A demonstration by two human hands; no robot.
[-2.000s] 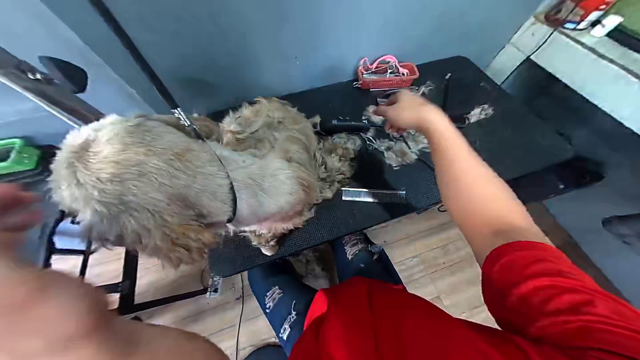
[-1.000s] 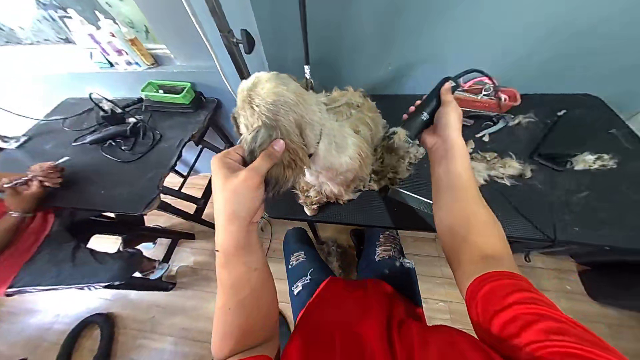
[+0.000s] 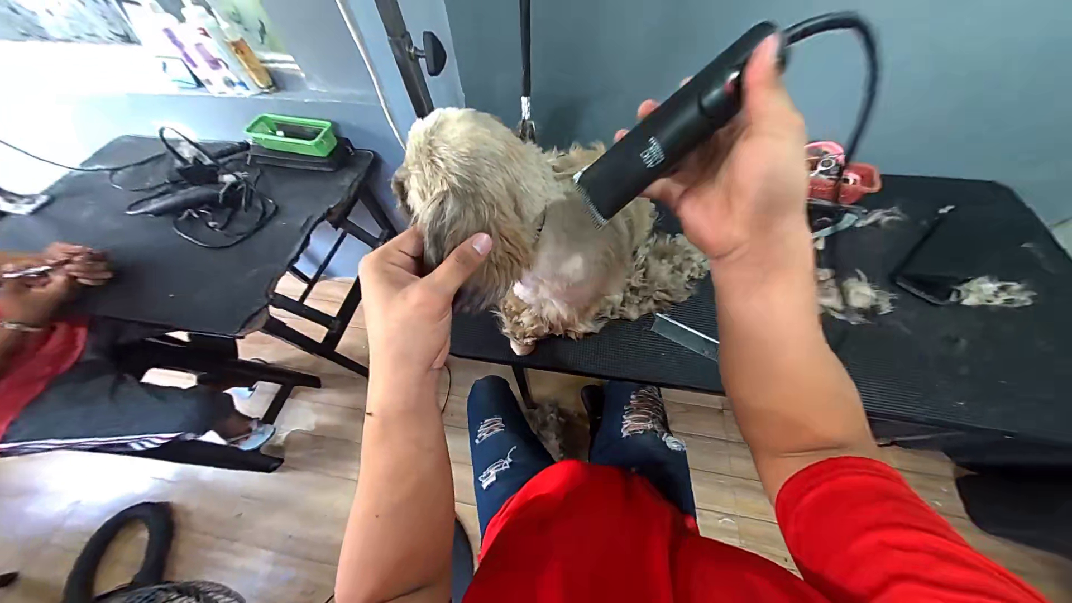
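A cream, shaggy dog (image 3: 586,243) is on the black grooming table, its head turned left and its shoulder clipped short. My left hand (image 3: 419,289) holds the dog's ear (image 3: 456,251) between thumb and fingers. In my right hand (image 3: 737,167) is a black corded hair clipper (image 3: 670,126), its toothed blade pointing down and left, just above the dog's back. Whether the blade touches the coat I cannot tell. A metal comb (image 3: 687,335) lies on the table near the dog, partly behind my right forearm.
Cut fur (image 3: 854,297), a smartphone (image 3: 921,280) and a red basket (image 3: 858,182) of tools lie at right. A grooming arm (image 3: 406,59) rises behind the dog. Another table (image 3: 167,276) at left bears a green basket (image 3: 291,136) and corded clippers (image 3: 188,197); a person's hands (image 3: 63,272) rest there.
My right hand, earlier reaching among the tools, now holds the clipper, which has moved left over the dog since a second ago. My left hand has taken hold of the ear. The view has swung left.
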